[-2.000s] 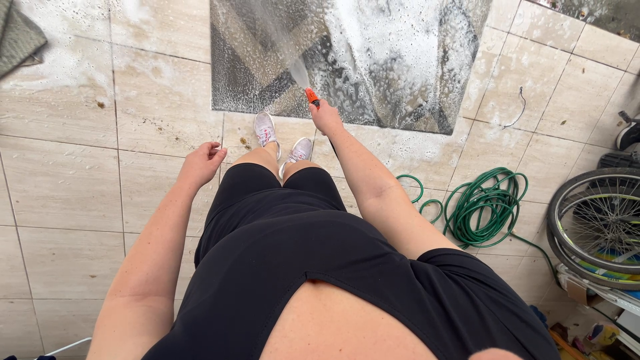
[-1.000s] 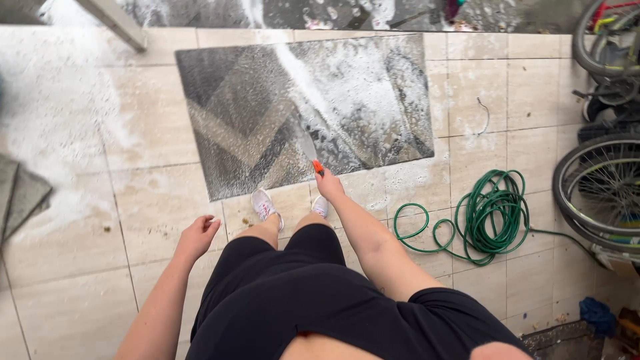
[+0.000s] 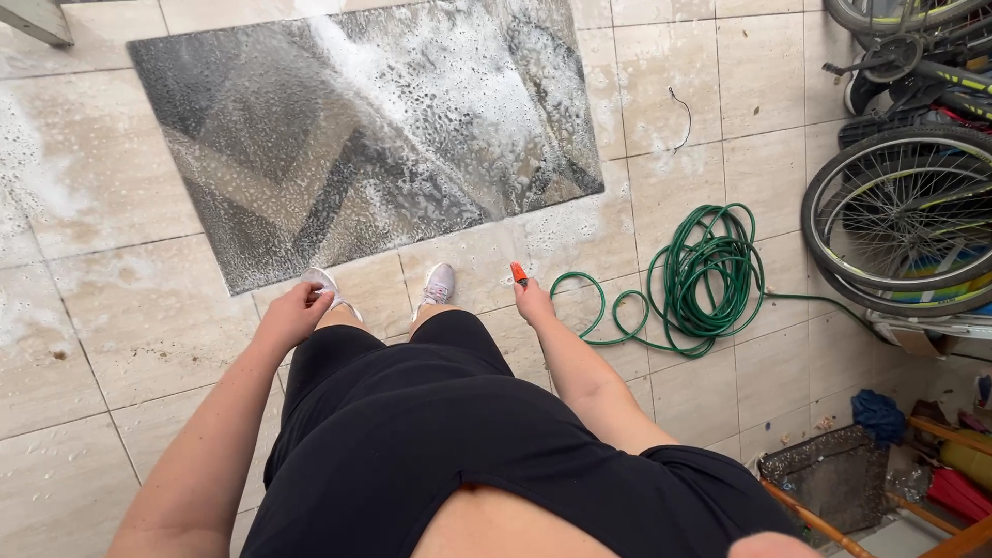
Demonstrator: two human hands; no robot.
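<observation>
My right hand (image 3: 535, 301) is closed around a hose spray nozzle (image 3: 518, 273) with an orange tip, which points toward the rug; a faint spray leaves it. A patterned grey and beige rug (image 3: 310, 139) lies flat on the tiles in front of my feet, wet and partly covered in white foam. Over my left shoe hangs my left hand (image 3: 294, 314), its fingers loosely curled and nothing visible in them. A green garden hose (image 3: 701, 283) lies in a loose coil to the right of my right hand.
Bicycle wheels (image 3: 903, 221) and a bicycle crank (image 3: 891, 58) are at the right edge. A thin dark cord (image 3: 687, 120) lies on the tiles. At the lower right are a dark speckled mat (image 3: 825, 473), a blue cloth (image 3: 878, 416) and wooden bars (image 3: 814, 519). Foam spots the tiled floor (image 3: 139, 310).
My feet are farther apart. The nozzle and my right hand have moved right, away from my body's middle, and the spray falls near the rug's front right part. The view has shifted.
</observation>
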